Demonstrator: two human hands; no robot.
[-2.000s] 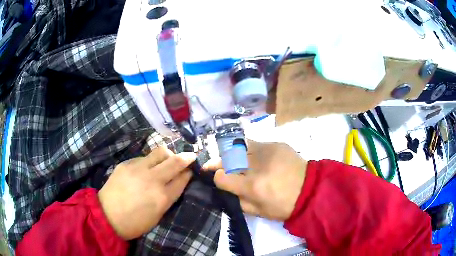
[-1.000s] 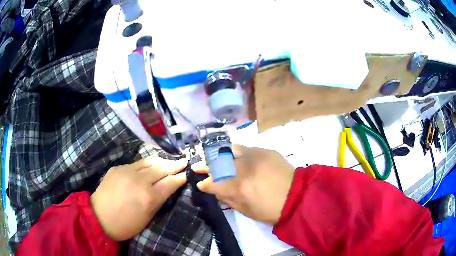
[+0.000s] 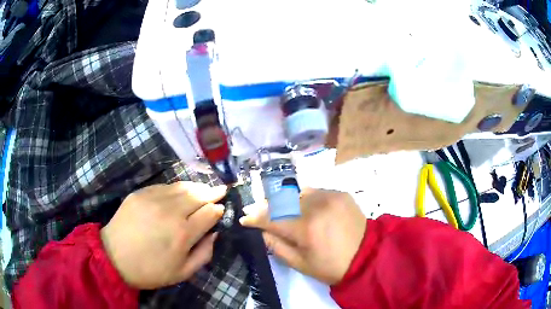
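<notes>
The plaid fabric lies heaped at the left and runs under my left hand. My left fingertips press on its edge beside the black strip, just below the needle area. The strip runs from the presser foot area down toward the front edge. My right hand is on the strip's right side, its thumb and finger at the strip's edge. The grey-blue cylinder hides part of my right fingers. The sewing machine stands above both hands. The needle tip is hard to make out.
Scissors with yellow and green handles lie at the right beside black cords. Brown cardboard and a pale green sheet are fixed on the machine arm. The white table extends behind my right hand. Blue plastic is at the lower right.
The camera view has shifted, so the machine sits further right than a second ago. My left fingers are now more bent at the strip, with a small checked bit showing beside them.
</notes>
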